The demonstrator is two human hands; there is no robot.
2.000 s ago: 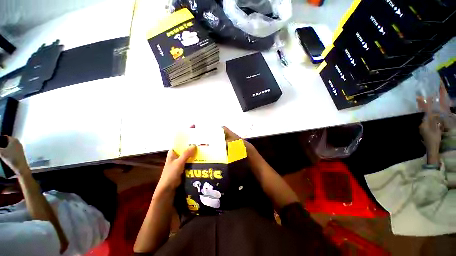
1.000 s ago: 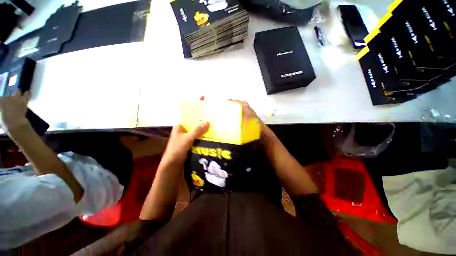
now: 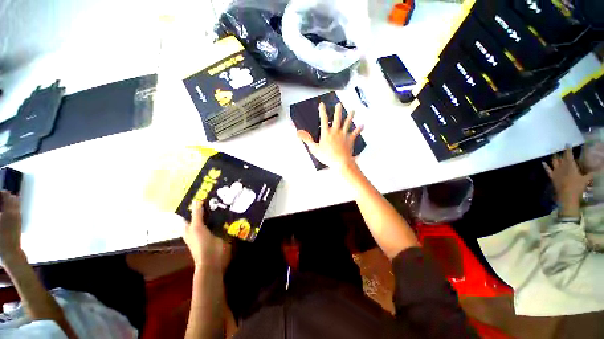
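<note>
The printed outer carton (image 3: 235, 192) lies tilted over the table's front edge, its yellow flaps open toward the left. My left hand (image 3: 206, 240) holds it at its lower left side, thumb on the printed face. My right hand (image 3: 336, 140) is spread palm down over the plain black inner box (image 3: 308, 114), which lies on the table; the hand hides much of its top. Whether the fingers press on the box is hard to tell. The inside of the carton is hidden.
Flattened cartons (image 3: 245, 109) are piled behind. A clear plastic bag (image 3: 324, 33), black plastic bag (image 3: 255, 33), phone (image 3: 397, 74) and orange object (image 3: 401, 12) lie at the back. Packed cartons (image 3: 463, 86) rise at right. Black sheet (image 3: 99, 112) lies left. Neighbours' hands show at both sides.
My right hand has left the carton and moved up onto the black inner box. My left hand has moved the carton left and turned it, flaps now pointing left. The view has shifted.
</note>
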